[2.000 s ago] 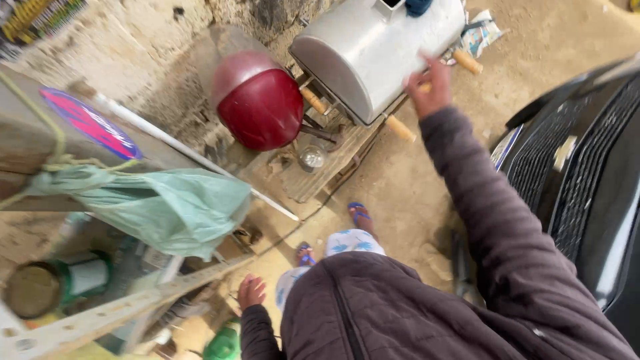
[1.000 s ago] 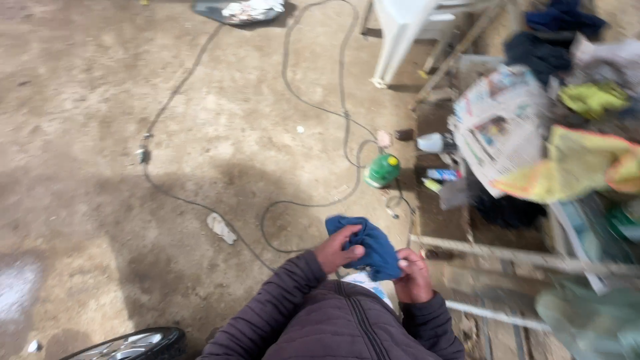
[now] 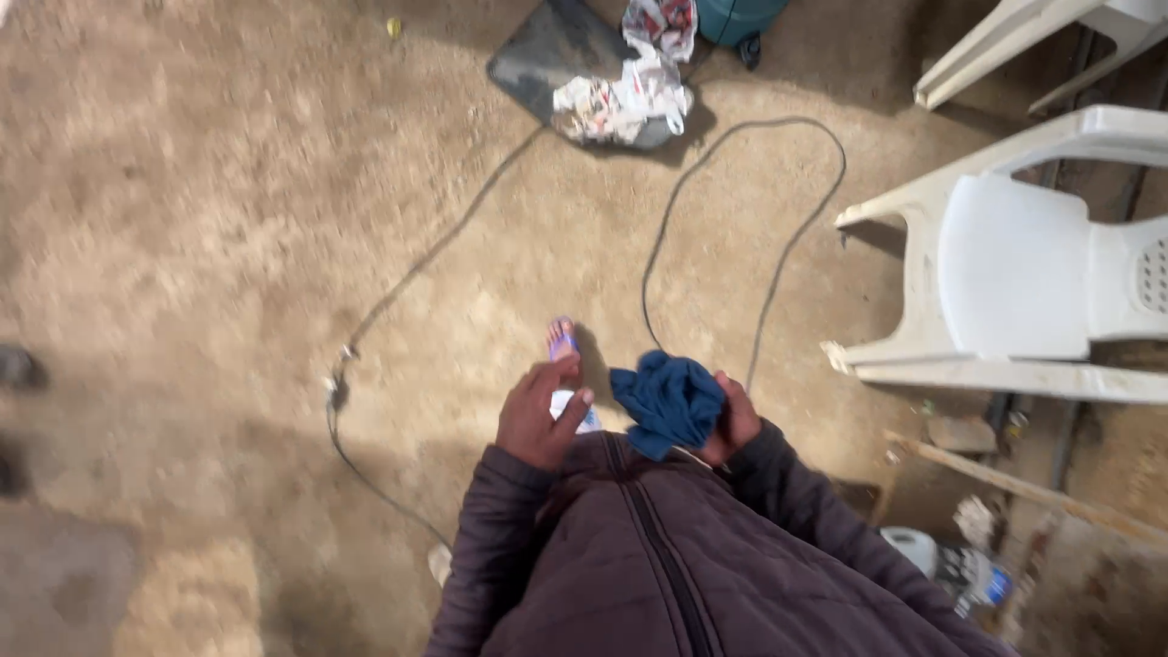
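A crumpled dark blue cloth (image 3: 671, 401) is bunched up in front of my jacket, near the middle of the view. My right hand (image 3: 732, 420) holds it from its right side, with the fingers partly hidden behind it. To the left of the cloth, apart from it, my left hand (image 3: 545, 412) has its thumb and fingers spread and nothing in it. Below both hands lies the zipped front of the dark padded jacket (image 3: 630, 547). One foot in a purple flip-flop (image 3: 562, 336) shows beyond my left hand.
A cable (image 3: 429, 260) runs over the dirt floor on the left, and another cable (image 3: 671, 205) loops ahead. White plastic chairs (image 3: 1013, 265) stand on the right. Crumpled paper (image 3: 630, 99) lies on a dark panel (image 3: 538, 55) ahead. A plastic bottle (image 3: 972, 579) lies lower right.
A second ago both hands were at the blue cloth; now my left hand is off it and my right hand keeps it. The view has swung over the floor and chairs.
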